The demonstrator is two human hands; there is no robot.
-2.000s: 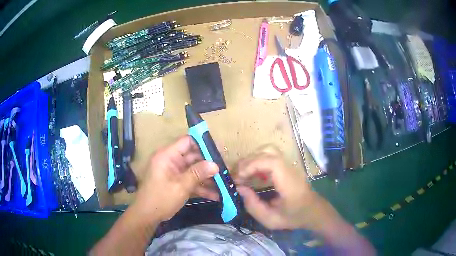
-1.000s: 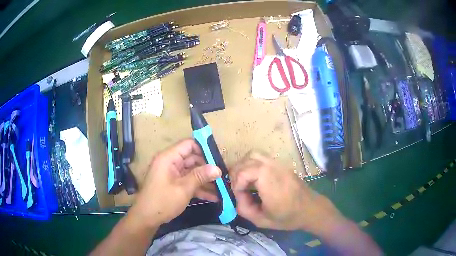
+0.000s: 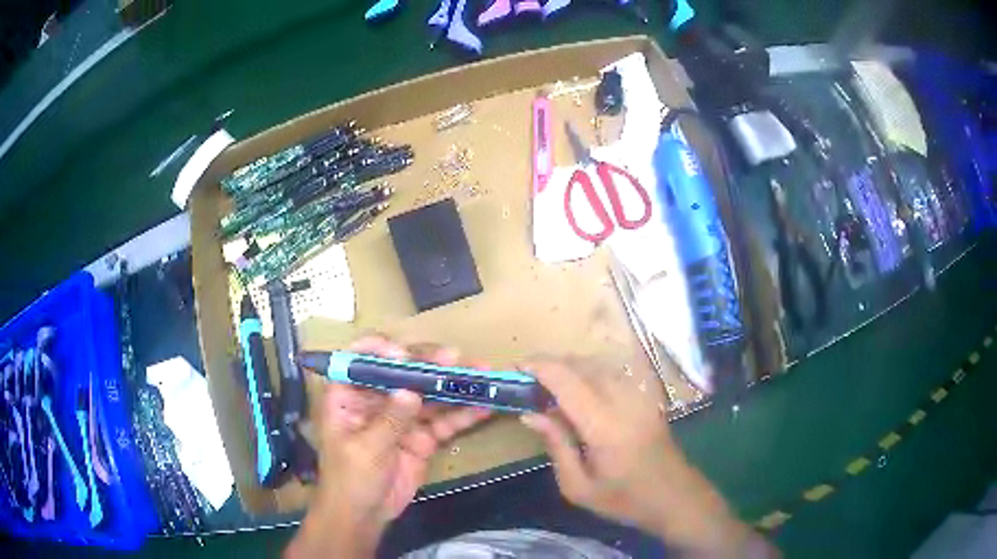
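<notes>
A black and light-blue pen unit (image 3: 432, 381) lies across both hands, its tapered black tip to the left and its small display and buttons facing up. My left hand (image 3: 377, 442) holds it from below near the tip, with its fingers under and behind it. My right hand (image 3: 596, 431) grips its back end with the fingertips. A second black and light-blue pen unit (image 3: 258, 404) and a dark housing part (image 3: 286, 355) lie at the left of the cardboard tray (image 3: 525, 317).
Circuit boards (image 3: 306, 191) are piled upper left. A black block (image 3: 434, 256) lies mid-tray. Red-handled scissors (image 3: 608, 201), a pink knife (image 3: 541, 142), tweezers (image 3: 647, 328) and a blue electric screwdriver (image 3: 698, 229) lie to the right. A blue bin (image 3: 120, 480) stands at left; coloured shells (image 3: 465, 27) lie beyond the tray.
The pen unit has turned from steeply slanted to nearly level, with its display now facing up. My right hand has moved onto its back end. The view has shifted, bringing coloured shells in at the top.
</notes>
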